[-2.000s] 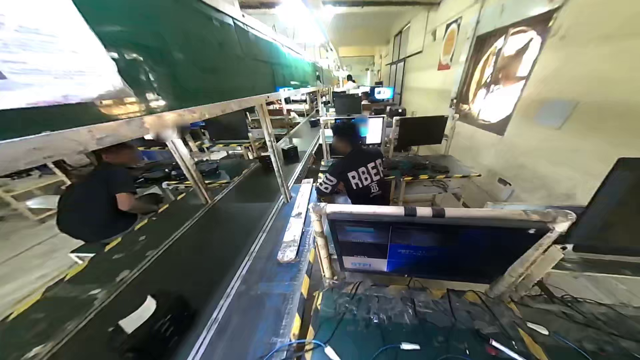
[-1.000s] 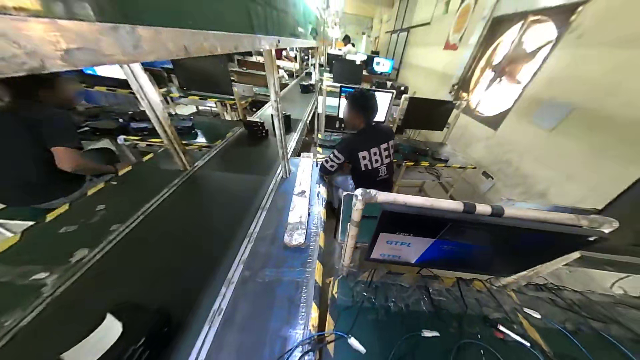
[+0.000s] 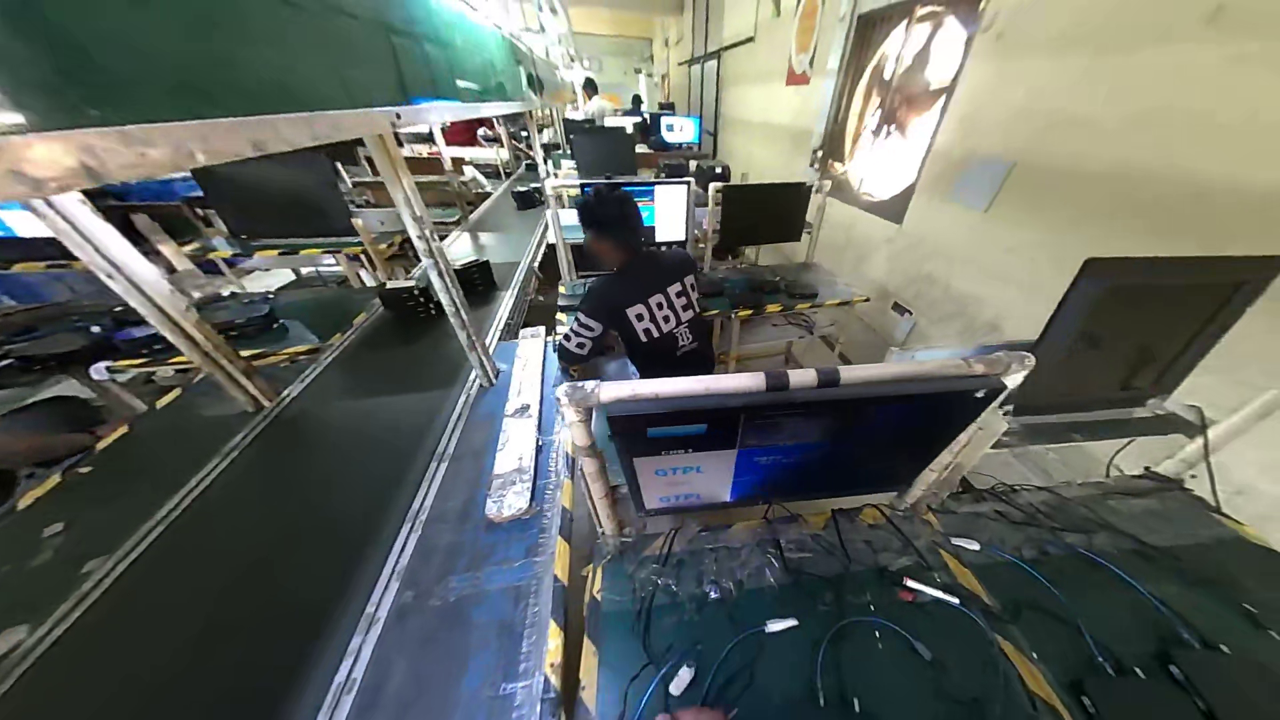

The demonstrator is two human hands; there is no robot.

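Note:
A sliver of one of my hands point(image 3: 693, 713) shows at the bottom edge, right of centre, beside a white cable plug point(image 3: 682, 680); I cannot tell which hand it is or whether it holds anything. Blue cables point(image 3: 735, 648) with white plugs lie on the dark green bench top. A pen-like item, white and red point(image 3: 930, 590), rests farther right. Behind the cables, a flat monitor point(image 3: 850, 445), lit with blue and white areas, stands in a frame of pale, taped tubes point(image 3: 690, 386). Black cables run along the bench below it.
Left of the bench runs a dark conveyor belt point(image 3: 300, 520) with metal rails. A long wrapped strip point(image 3: 517, 430) lies on its blue side ledge. A co-worker point(image 3: 650, 300) in a dark shirt is beyond the monitor. Another dark screen point(image 3: 1150, 330) stands at right.
The dark object with a white sheet on the belt, at lower left earlier, is out of view. The worker at left shows only an arm now. A sliver of my hand has appeared. The view has shifted.

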